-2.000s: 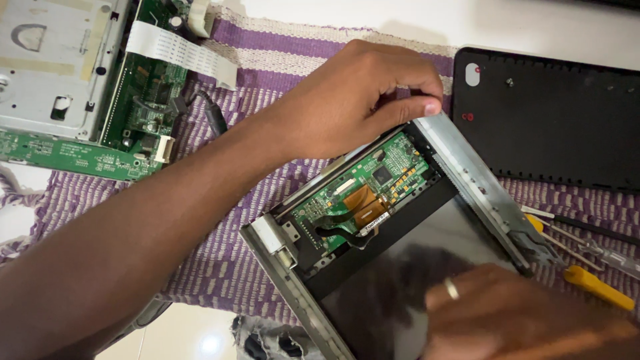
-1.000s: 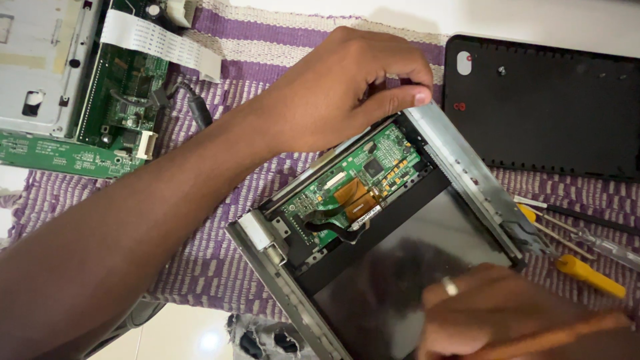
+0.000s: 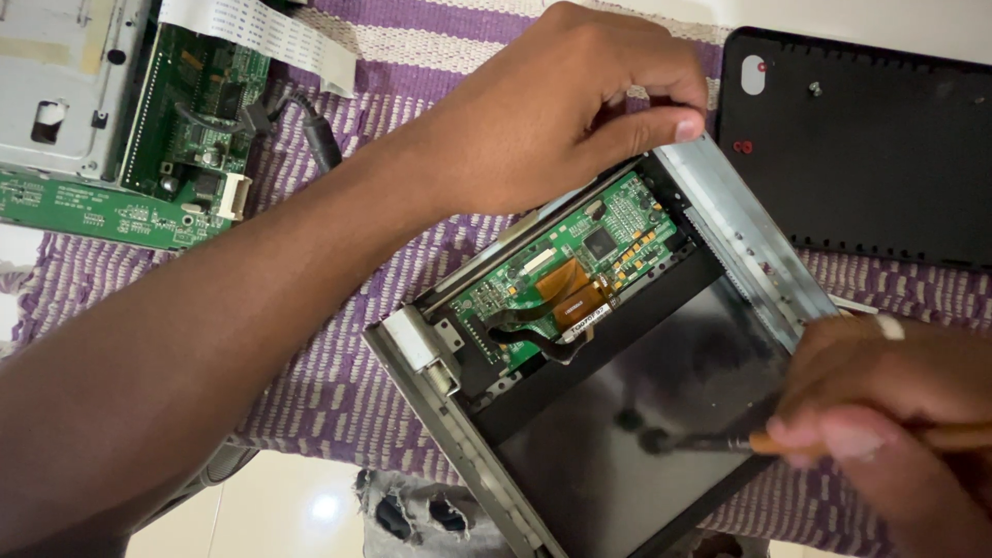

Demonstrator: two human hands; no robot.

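Observation:
My left hand (image 3: 620, 101) grips the upper corner of an open metal frame (image 3: 744, 225), thumb on its edge. Inside the frame lie a green circuit board (image 3: 601, 244) with an orange flex cable (image 3: 570, 291) and black wires, and a dark glossy panel (image 3: 573, 473). At the lower right, my right hand (image 3: 868, 403), blurred and wearing a ring, holds a brush (image 3: 713, 442) with an orange-brown handle. The brush's dark bristle end is over the panel, beside its reflection; whether it touches cannot be told.
At the upper left is a metal chassis (image 3: 70, 93) on a green board (image 3: 101, 213), with a white ribbon cable (image 3: 263, 35) and a black cable plug (image 3: 322, 143). A black cover (image 3: 860, 163) with small screws lies upper right. A purple-and-white woven cloth (image 3: 341, 411) lies beneath.
My right hand has moved to the right, and the brush in it now shows clearly over the panel. It covers the yellow-handled tool seen earlier. My left hand keeps its grip on the frame.

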